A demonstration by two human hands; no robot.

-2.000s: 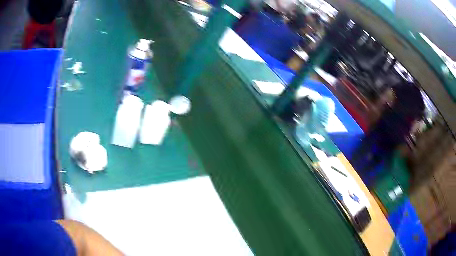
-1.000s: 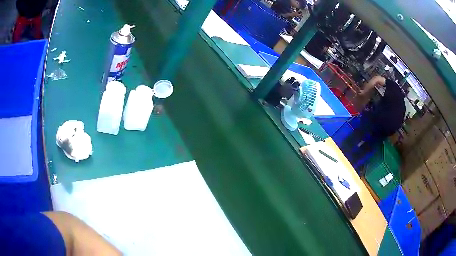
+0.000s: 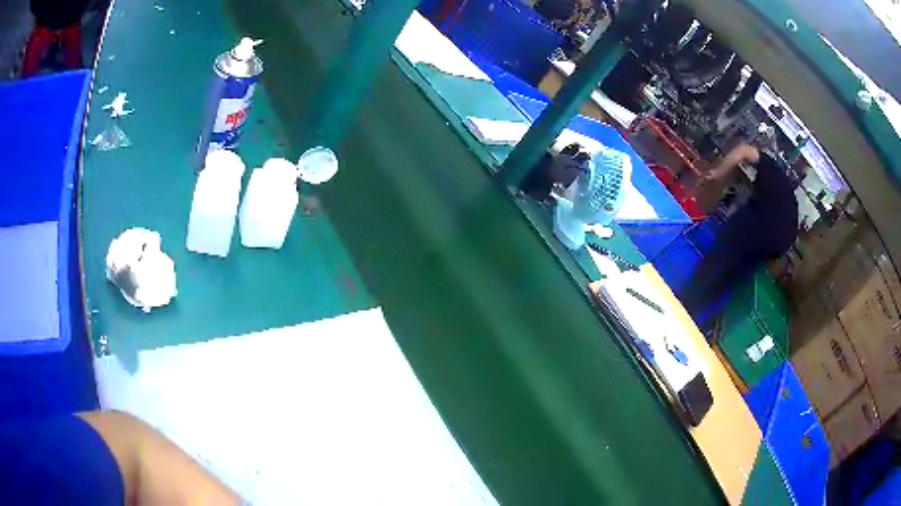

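Note:
A large flat white sheet (image 3: 316,405) lies on the near end of the green bench, cut off by the bottom edge. A blue sleeve and bare forearm reach in at the bottom left, over the sheet's left corner. The hand on that arm is below the picture's edge, and my other hand is out of view too. A crumpled white wad (image 3: 141,270) lies beyond the sheet's left part. Two white bottles (image 3: 214,206) stand side by side; the right one (image 3: 269,205) has a round flip lid open. A blue and white spray can (image 3: 230,104) stands behind them.
A deep blue tote (image 3: 35,371) with a white sheet in it stands left of the bench. Small plastic scraps (image 3: 113,136) lie farther along. Across the dark green strip are a teal fan (image 3: 596,198), a clipboard with papers (image 3: 647,321) and a green upright. A person (image 3: 756,212) in dark clothes stands beyond.
The blurred view has steadied and shifted slightly; bench items now sit a little higher and farther left in the picture. The forearm stays at the bottom left. The far person's pose has changed slightly.

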